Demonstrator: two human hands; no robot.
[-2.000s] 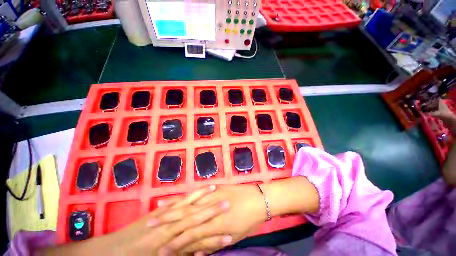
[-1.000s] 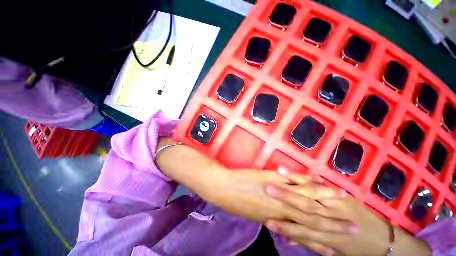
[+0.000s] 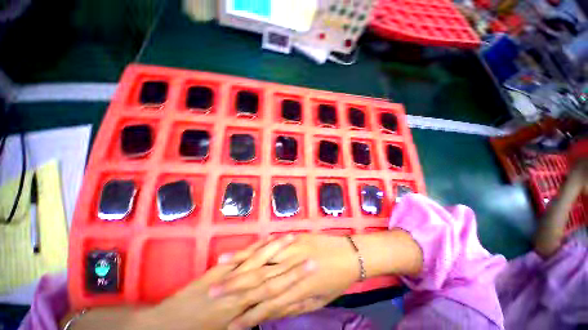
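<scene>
A red-orange foam tray (image 3: 213,170) holds dark strapless smartwatches (image 3: 285,199) in its three rear rows. A lit smartwatch (image 3: 102,272) with a green round icon lies in the front-left pocket; the pocket beside it is empty. My left hand (image 3: 193,303) and my right hand (image 3: 303,264), with a thin bracelet on its wrist, are clasped over the tray's front edge. Their fingers interlace and hold no object. My hands and forearms hide much of the front row. My right sleeve partly covers the watch at the right end of the third row.
A tester (image 3: 345,24) stands behind the tray, with a small white display (image 3: 277,40) before it. Yellow note paper (image 3: 19,225) with a pen (image 3: 35,213) lies left. Another red tray (image 3: 425,19) is at the back. A neighbour's arm (image 3: 558,216) reaches over a red tray at right.
The view swung to the left side and tilted, then came back to the tray and tester. My hands stay clasped at the front edge. The neighbour's arm is in view again.
</scene>
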